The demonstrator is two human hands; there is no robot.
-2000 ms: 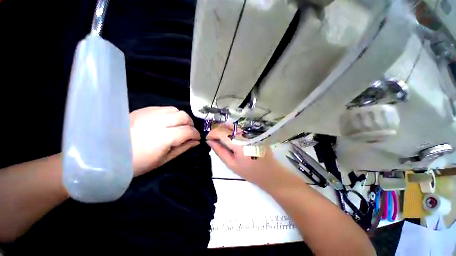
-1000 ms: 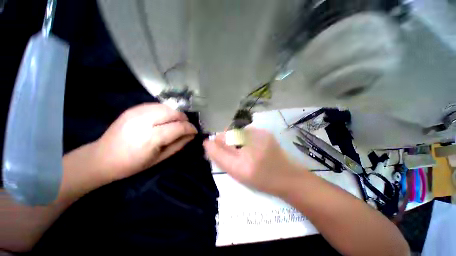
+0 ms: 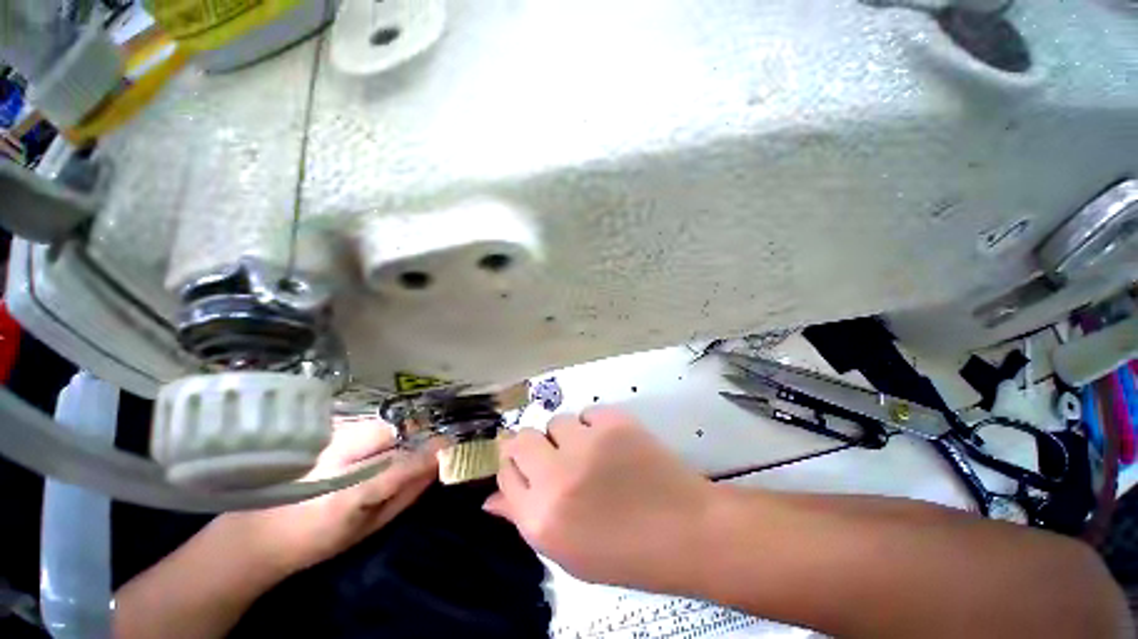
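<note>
The black fabric point(image 3: 449, 574) lies below the sewing machine head point(image 3: 649, 212), its right edge over the white bed. My left hand point(image 3: 331, 506) is on the fabric, fingers pinched together at its edge; the white ribbed knob point(image 3: 243, 427) and curved guard hide part of it. My right hand point(image 3: 612, 499) is curled at the fabric's edge, right of the small cream knob point(image 3: 469, 459), with thumb and fingertips closed on the edge. The needle and presser foot are hidden behind the machine head.
Large scissors point(image 3: 861, 406) with black handles lie on the bed right of my right hand. The pale lamp point(image 3: 77, 512) hangs at the far left. Printed scale marks point(image 3: 661, 614) show at the bottom. Pink and blue items are at the right edge.
The view has shifted and come closer to the machine, so its head now fills the top and covers the needle area. Both hands remain at the fabric's edge.
</note>
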